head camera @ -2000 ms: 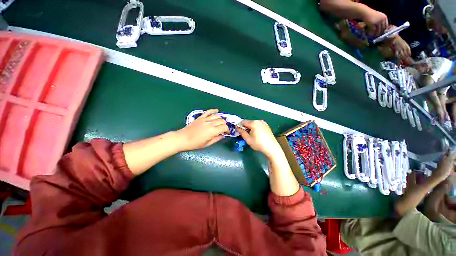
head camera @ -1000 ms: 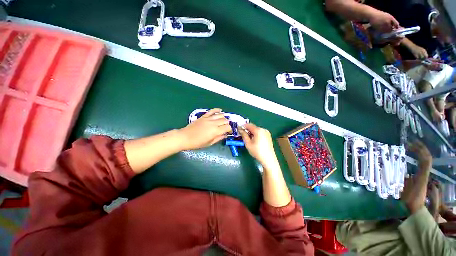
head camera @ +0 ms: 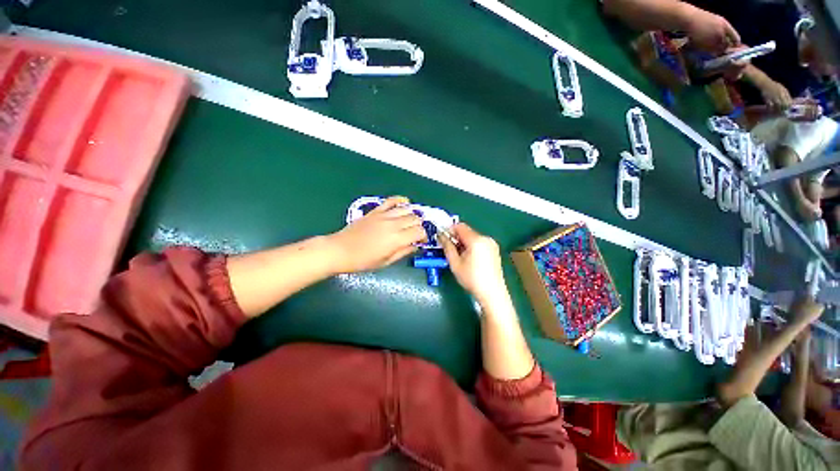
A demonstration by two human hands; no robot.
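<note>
A white oval plastic frame [head camera: 365,208] lies on the green worktop under my hands, with a dark blue insert at its right end. My left hand [head camera: 385,237] holds the frame, fingers over its middle. My right hand [head camera: 470,258] is at the frame's right end, thumb and finger pinched at the insert; whether a small part or tool is between them is too small to tell. A bright blue piece [head camera: 430,267] lies just below the frame, between the hands. An open cardboard box [head camera: 543,296] of small red and blue parts stands right of my right hand.
A pink compartment tray [head camera: 138,152] is at left. White frames [head camera: 693,304] stand in a row right of the box. Other frames [head camera: 565,155] lie on the belt beyond the white rail [head camera: 341,140]. Other people's hands and arms show at upper and lower right.
The frames on the belt have moved right. My hands stay at the same frame. The blue piece below it shows more fully than two seconds ago.
</note>
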